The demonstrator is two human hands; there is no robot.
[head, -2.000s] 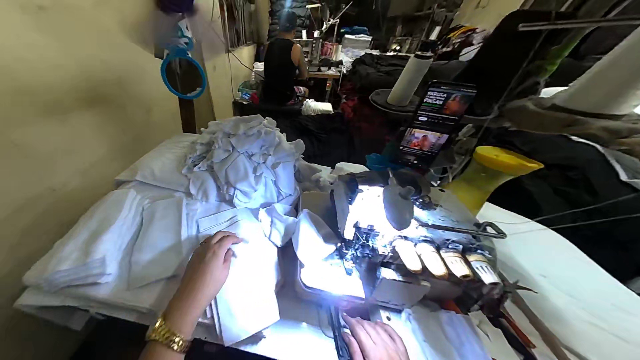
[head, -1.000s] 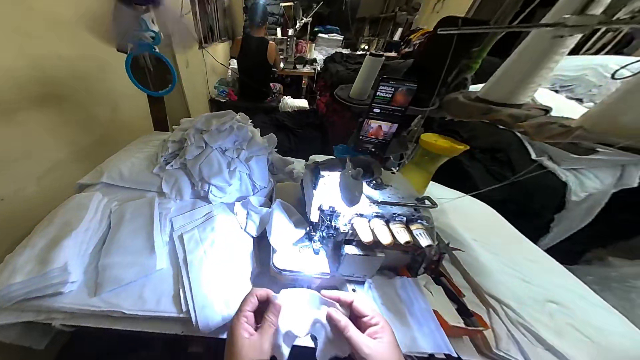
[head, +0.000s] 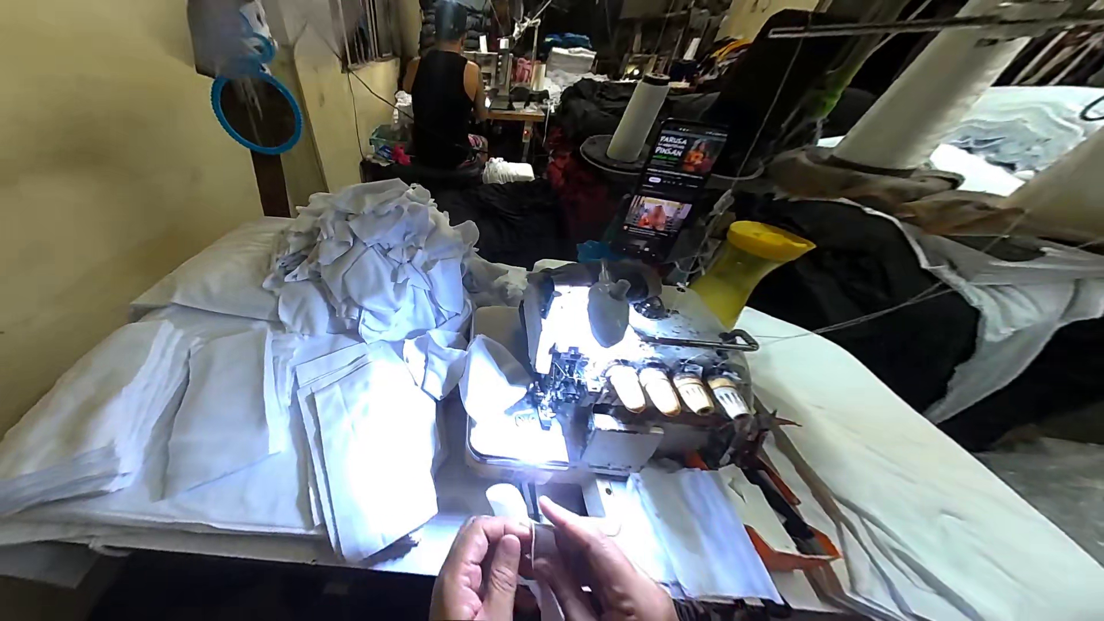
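Both hands are at the bottom centre, just in front of a lit overlock sewing machine. My left hand pinches a small white fabric piece between thumb and fingers. From the other side my right hand grips the same piece, its thumb pointing up. Part of the cloth hangs below the fingers. Left of the machine lies a stack of folded white fabric panels, with a heap of crumpled white pieces behind it. Another white piece rests by the needle area.
Flat white fabric and an orange tray with tools lie right of my hands. A phone, a thread cone and a yellow plastic container stand behind the machine. A person sits farther back.
Two seconds ago my left hand lay on the panel stack; both hands then came together on a white piece. Since one second ago they have closed in around it, and it looks more bunched.
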